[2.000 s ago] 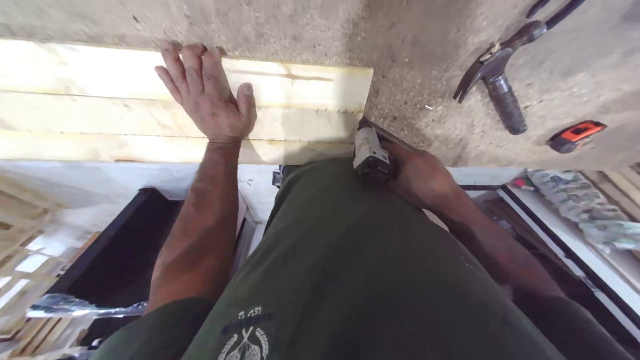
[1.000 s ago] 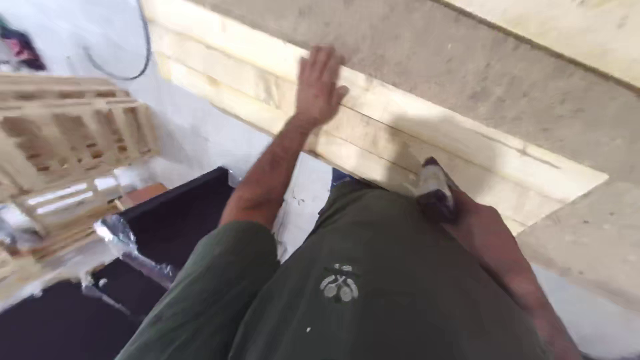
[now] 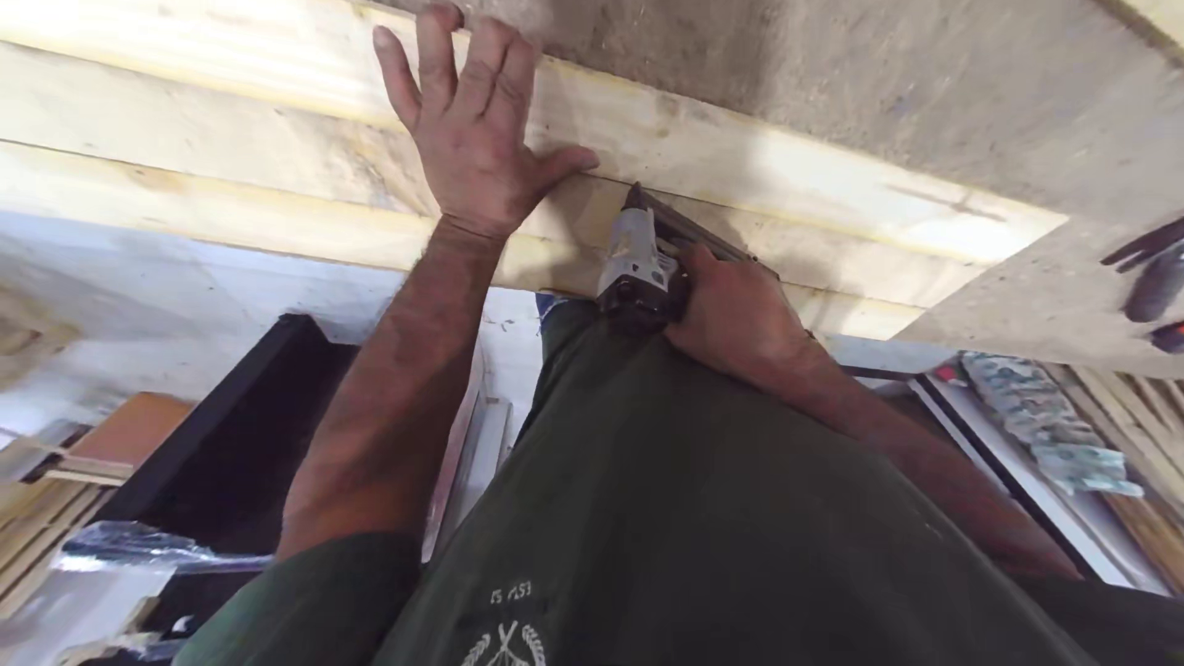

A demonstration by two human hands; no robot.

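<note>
Several pale wooden boards (image 3: 832, 194) lie side by side along the near edge of a workbench. My left hand (image 3: 476, 139) rests flat on them with the fingers spread, its fingertips at the far board's outer edge. In my right hand (image 3: 731, 305) is a grey and black pneumatic nailer (image 3: 638, 264), gripped by its handle. The nailer's nose is at the seam between two boards, just right of my left thumb; whether it touches the wood I cannot tell.
The workbench top (image 3: 888, 83) extends beyond the boards. A hammer (image 3: 1156, 277), partly cut off, lies at the right edge beside a red and black object (image 3: 1169, 338). Below left stands a black open container (image 3: 240, 435) near plastic wrap (image 3: 157, 546). Wood strips (image 3: 1147, 416) lie below right.
The view has swung left and back again. The nailer, at the boards' near right corner two seconds ago, is now over the boards close to my left hand.
</note>
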